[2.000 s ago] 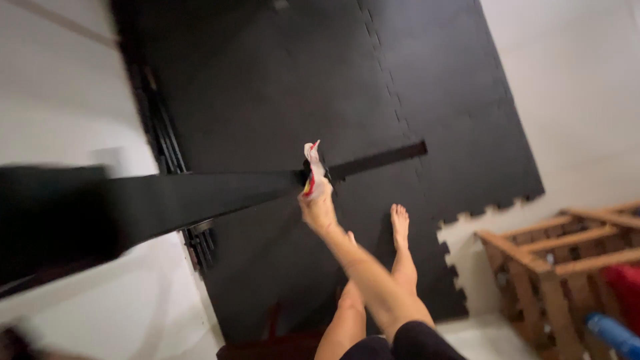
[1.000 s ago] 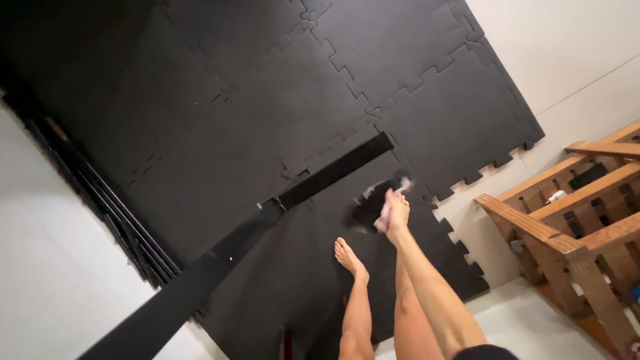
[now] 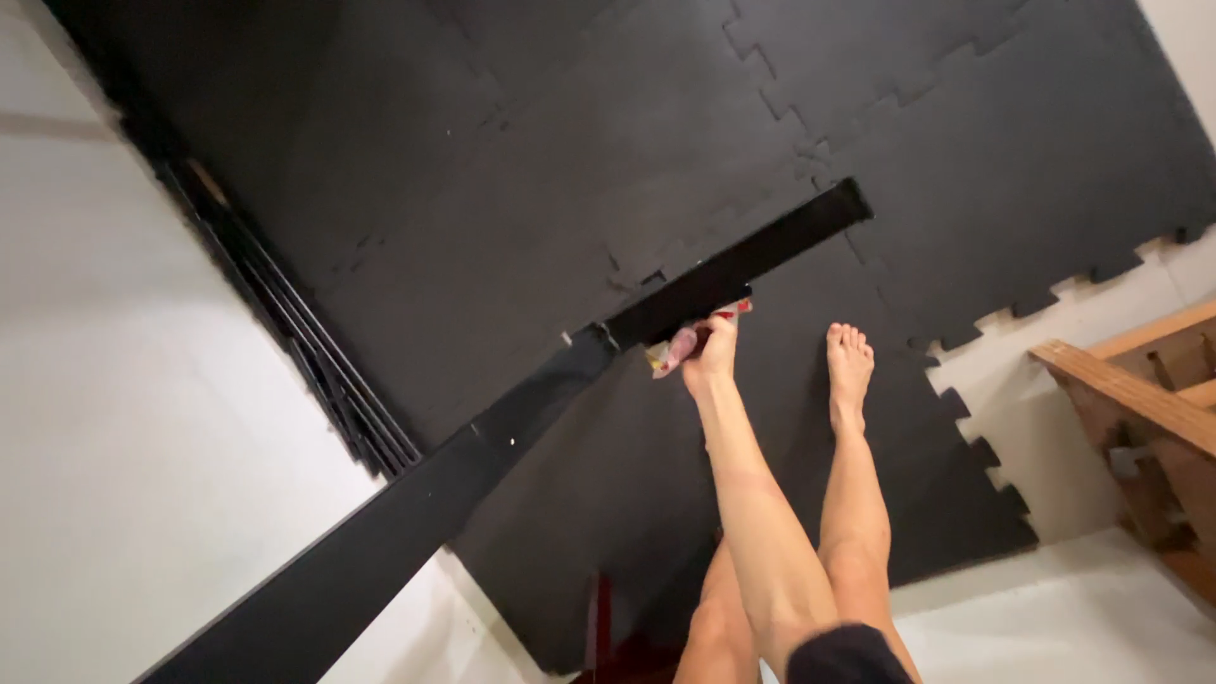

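My right hand [image 3: 712, 356] reaches down from the lower right, closed around a crumpled white, red and yellow cloth [image 3: 673, 353]. The cloth lies against the near side of a long black beam [image 3: 750, 255], part-way along its narrower far section. The beam runs diagonally from the lower left toward the upper right, with a wider section [image 3: 399, 513] nearer the camera. A few small pale specks show on it. My fingertips are partly hidden by the cloth and the beam. My left hand is out of view.
Black interlocking foam mats [image 3: 532, 190] cover the floor, with jagged edges at the right. Long thin black bars [image 3: 294, 332] lie along the mats' left edge. A wooden rack [image 3: 1130, 399] stands at the right. My bare foot [image 3: 848, 370] rests on the mat, and something dark red [image 3: 598, 617] shows at the bottom.
One second ago my right hand was blurred and apart from the beam, to its right; now it is at the beam's side with the cloth. The view has shifted.
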